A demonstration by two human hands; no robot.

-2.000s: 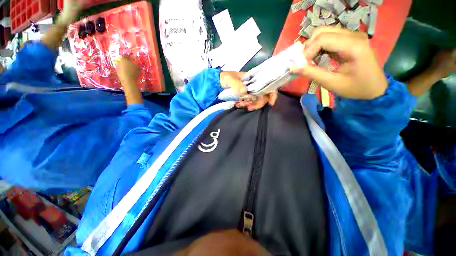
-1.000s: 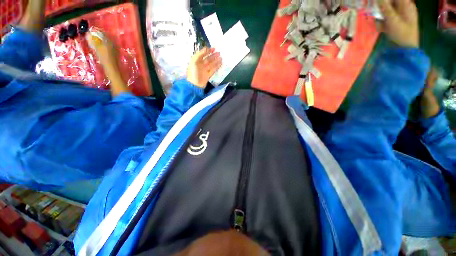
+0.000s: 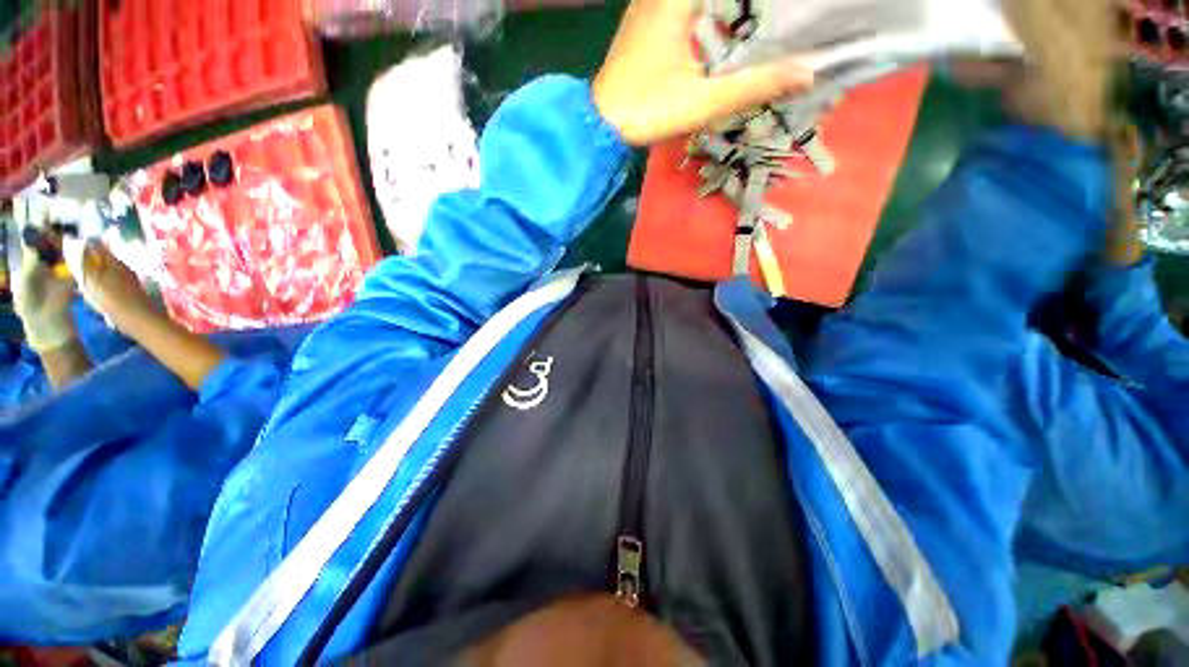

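Observation:
A white, shiny packet, perhaps a plastic bag (image 3: 900, 31), stretches across the top edge above the red mat (image 3: 835, 209). My left hand (image 3: 678, 81) is at its left end, thumb along its lower edge, fingers partly cut off by the frame. My right hand (image 3: 1072, 59) is at its right end, blurred and cut off at the top; both appear to grip it. Small grey strips (image 3: 763, 156) lie heaped on the mat, partly hidden by the packet and my left hand. A thin yellow-white strip (image 3: 767, 263) lies at the mat's near edge.
A clear bag of white pieces (image 3: 424, 143) lies left of my left sleeve. Further left are a film-covered red tray (image 3: 267, 241) with black round parts (image 3: 197, 177), another red tray (image 3: 209, 59) and a neighbour's hands (image 3: 117, 287). Another person's sleeve (image 3: 1134, 332) is at right.
My left hand has moved up and right from the white slips to the packet; the slips no longer show. The packet now spans the mat's top. The neighbour's hand has moved left off the tray.

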